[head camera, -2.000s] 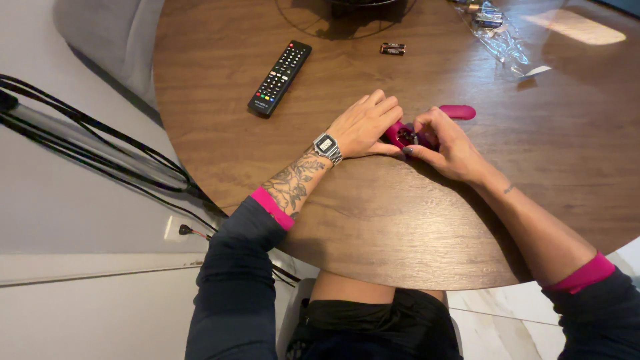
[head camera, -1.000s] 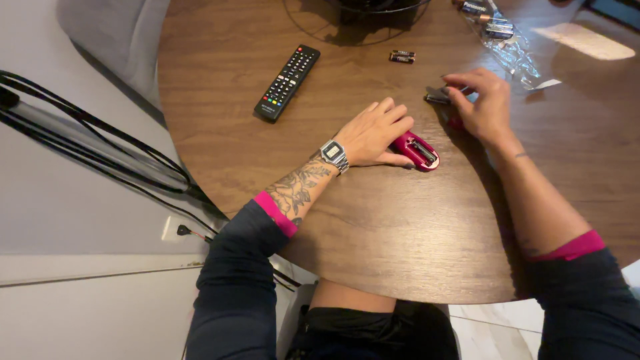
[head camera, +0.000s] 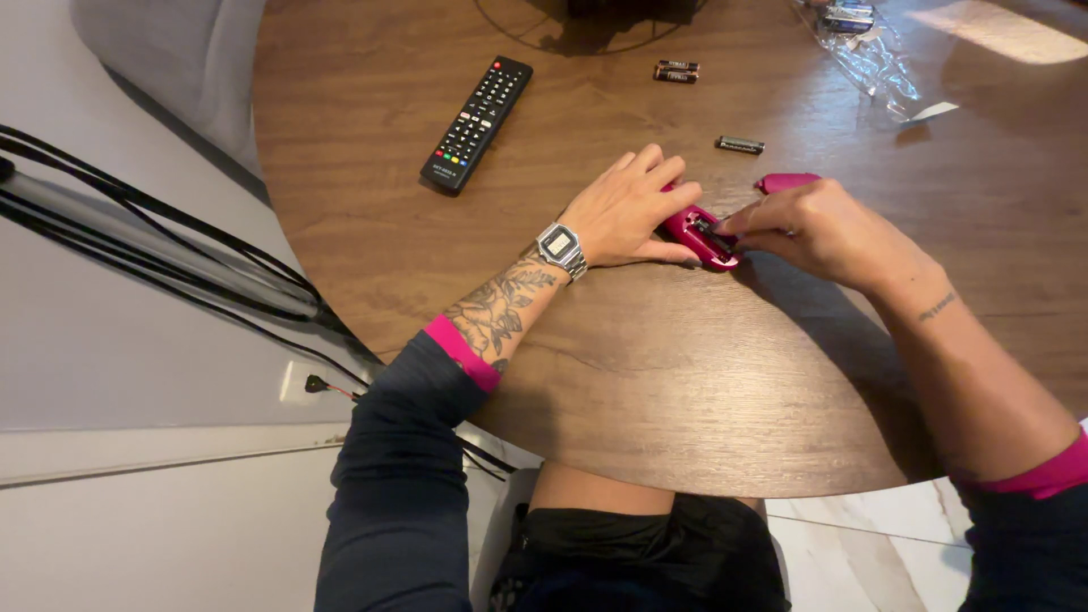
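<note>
On the wooden table, my left hand (head camera: 642, 208) holds a magenta device (head camera: 693, 234) with an uncovered battery compartment; its kind cannot be told. The fingertips of my right hand (head camera: 807, 225) are at that compartment, where at least one battery shows; whether they grip it is hidden. A magenta cover (head camera: 786, 181) lies just behind my right hand. One loose battery (head camera: 739, 145) lies beyond the device, and two more batteries (head camera: 677, 71) rest side by side farther back.
A black remote control (head camera: 478, 125) lies left of my hands. At the back are a dark wire-rimmed object (head camera: 595, 38) and, to the right, clear plastic packaging (head camera: 871, 64) with batteries by it. The table's rounded edge (head camera: 680, 491) is near my lap.
My right hand has let go of a battery, which now lies beyond the device, and has moved back to the compartment. My left hand has stayed on the device.
</note>
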